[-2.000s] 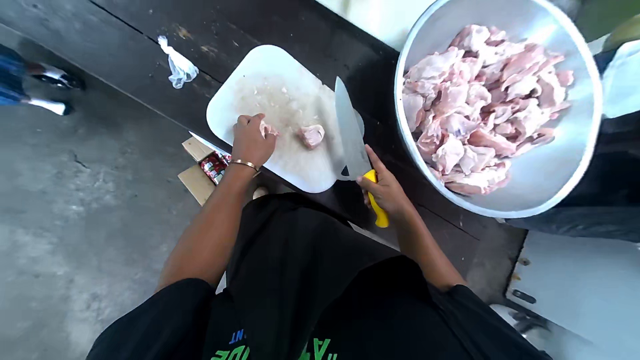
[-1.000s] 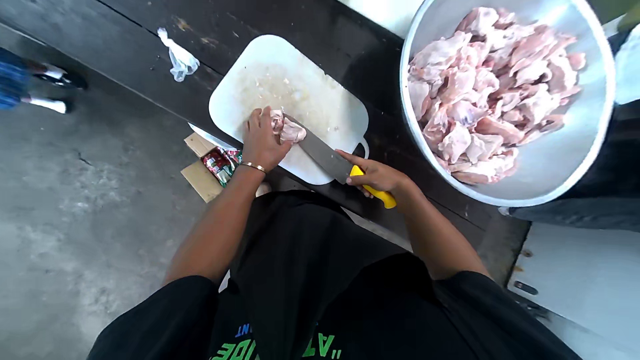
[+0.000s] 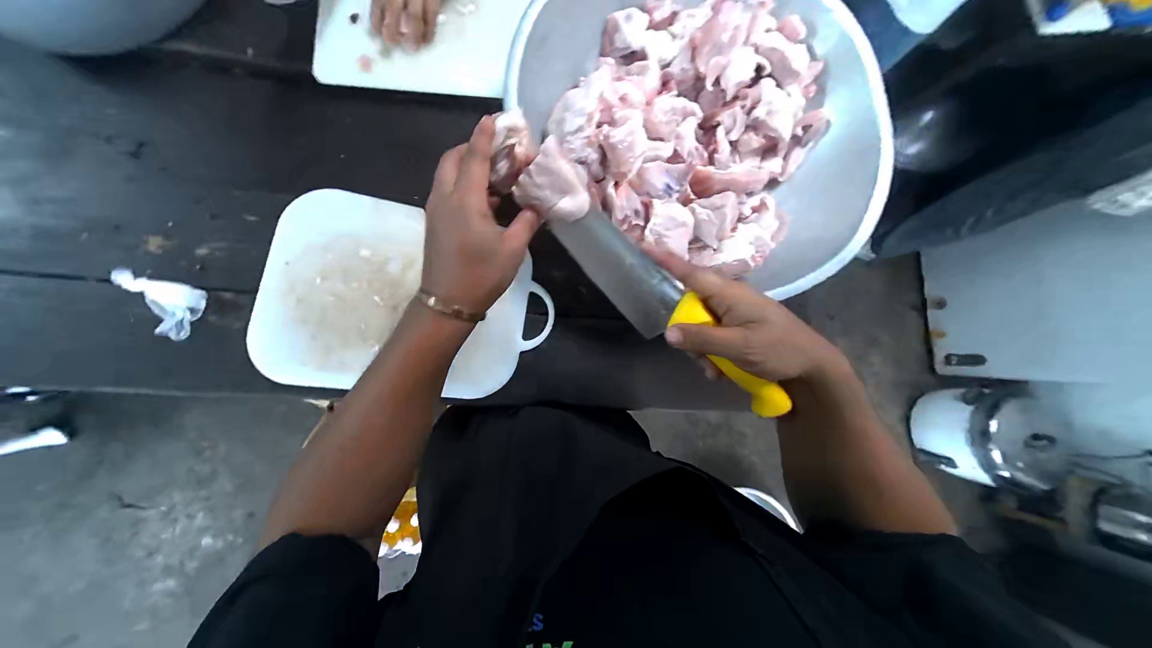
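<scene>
My left hand [image 3: 472, 216] grips raw chicken pieces [image 3: 551, 180] at the left rim of a large metal bowl [image 3: 832, 193]. Under one piece lies the tip of a wide knife blade [image 3: 621, 261]. My right hand [image 3: 751, 324] is closed on the knife's yellow handle [image 3: 769, 396], below the bowl. Inside the bowl is a heap of raw chicken pieces [image 3: 675, 135]. A white plastic cutting board [image 3: 346, 288] with a loop handle lies left of the knife, wet and strewn with small scraps, partly behind my left forearm.
Another person's hand [image 3: 407, 20] rests on a second white cutting board [image 3: 468, 67] beyond the bowl's left side. A knotted clear plastic bag [image 3: 166, 301] lies on the dark wooden table [image 3: 117, 216]. At the top left stands a large rounded container [image 3: 94, 18].
Both hands have moved from the cutting board to the bowl's rim, with chicken in the left and the knife in the right. The view has shifted, showing the second board.
</scene>
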